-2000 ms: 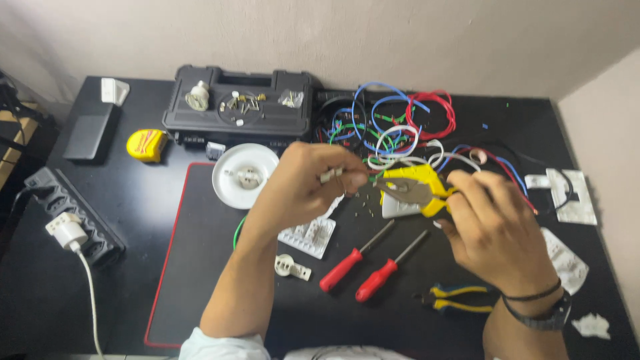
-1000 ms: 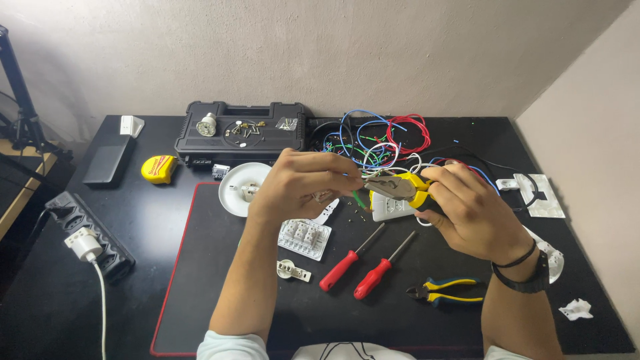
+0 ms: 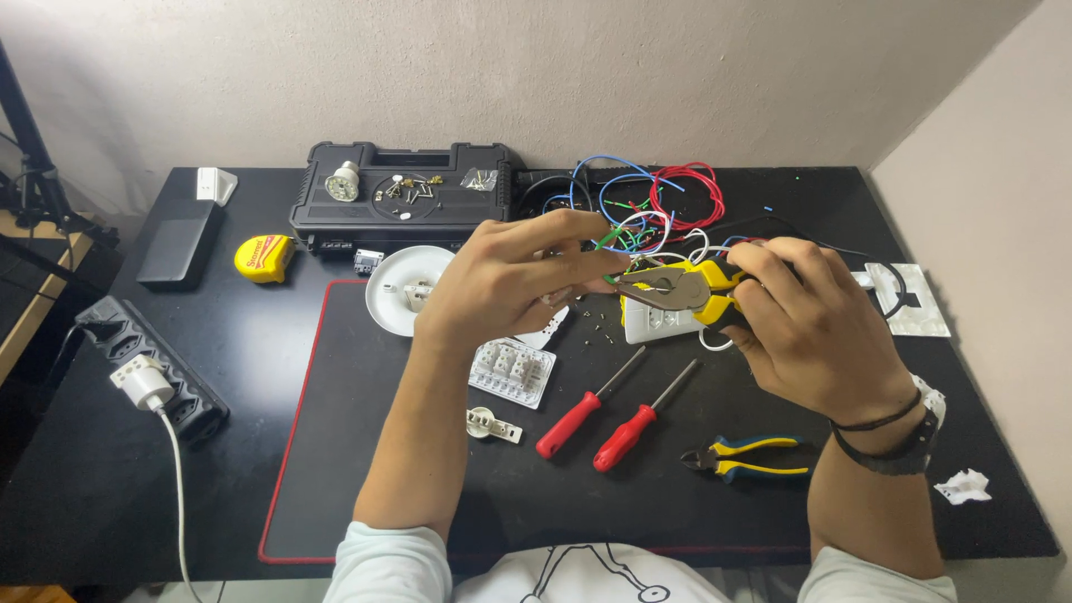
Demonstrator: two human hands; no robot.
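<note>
My left hand (image 3: 523, 272) pinches a green wire (image 3: 610, 238) between its fingertips, above the middle of the mat. My right hand (image 3: 804, 327) is closed around the yellow-and-black handles of combination pliers (image 3: 670, 287). The pliers' jaws point left and meet the wire's end at my left fingertips; whether they bite on it cannot be told. Behind the pliers lies a white socket plate (image 3: 657, 322), partly hidden. Below the hands are two red-handled screwdrivers (image 3: 569, 425) and diagonal cutters (image 3: 745, 458) with blue and yellow handles.
A black tool case (image 3: 402, 213) holds a bulb and screws on its lid. Coiled wires (image 3: 699, 197) lie to its right. A round white lamp base (image 3: 385, 306), a switch module plate (image 3: 523, 377), a tape measure (image 3: 265, 258) and a power strip (image 3: 201, 402) are on the desk (image 3: 126, 528).
The view has shifted. The pliers stay in my right hand and their jaws remain close to my left fingertips; a green wire now shows plainly in my left hand.
</note>
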